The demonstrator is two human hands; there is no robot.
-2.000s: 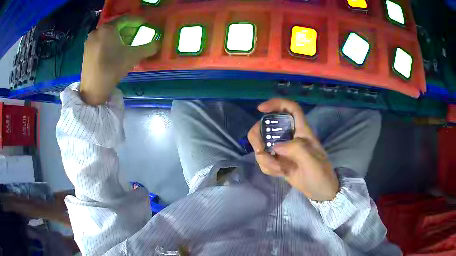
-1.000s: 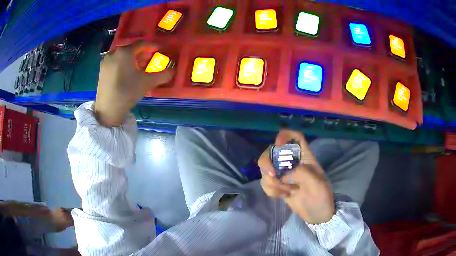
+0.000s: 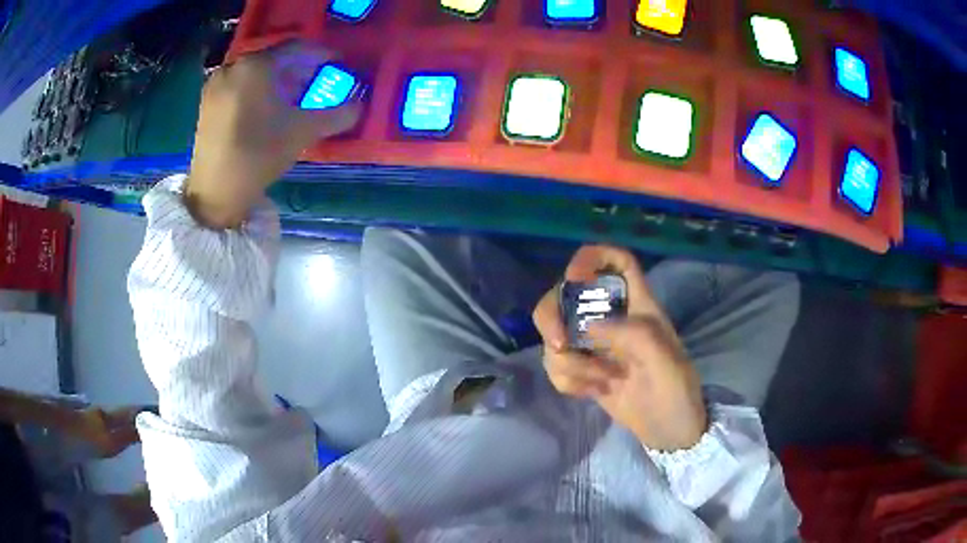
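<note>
My right hand (image 3: 626,355) holds a smartwatch (image 3: 594,308) without strap over my lap. Its dark screen shows short white text rows, and the thumb is blurred at its lower edge. The red-orange tray (image 3: 477,143) lies on the shelf, with lit watches in its square pockets: blue, white with green edges, and one yellow. My left hand (image 3: 249,122) is at the tray's left end, its fingers around a blue-lit watch (image 3: 330,87) at the near left pocket. Whether the watch is lifted is hidden.
The shelf's blue edge (image 3: 117,176) runs below the tray. Dark watches (image 3: 64,111) and thin black cables stand at the shelf's left end. Small dark items lie on the green lower shelf (image 3: 509,220). A red box (image 3: 32,244) is at the left. Another person's arm (image 3: 74,424) shows lower left.
The tray's screens have changed colours, several from yellow to blue or white. The view has shifted. My left hand stays at the same watch; my right hand still holds the text-screen watch.
</note>
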